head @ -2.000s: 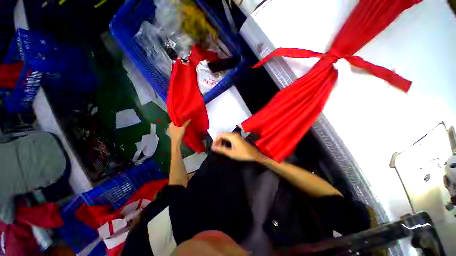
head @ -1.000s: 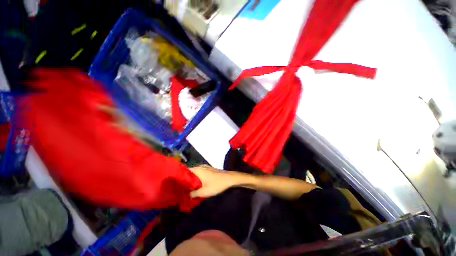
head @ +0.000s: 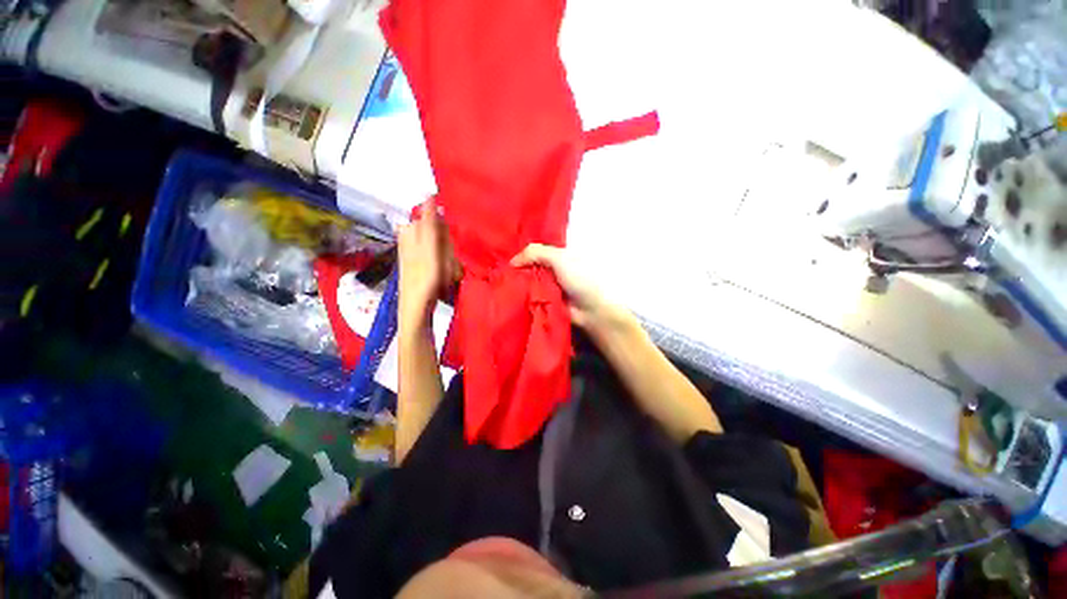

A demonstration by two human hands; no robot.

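Red fabric pieces (head: 497, 152) lie lengthwise from the white table's back over its front edge, their near end hanging at my lap. My right hand (head: 559, 279) grips the red pieces at their gathered middle from the right. My left hand (head: 426, 252) is at their left side, by the table edge; its fingertips are partly hidden and its hold is unclear. A red tie strip (head: 623, 131) sticks out to the right from under the pieces; the rest of it is hidden.
A blue crate (head: 272, 380) with clear bags and yellow cloth stands at left below the table. The sewing machine head (head: 954, 176) is at right, with snips (head: 969, 435) near the table's front edge. Another machine (head: 263, 111) is at back left. White scraps lie on the green floor.
The swung red pieces moved from the left onto the table, over the tied bundle's place. Both hands are now at them. The view turned, bringing the sewing machine further into the picture.
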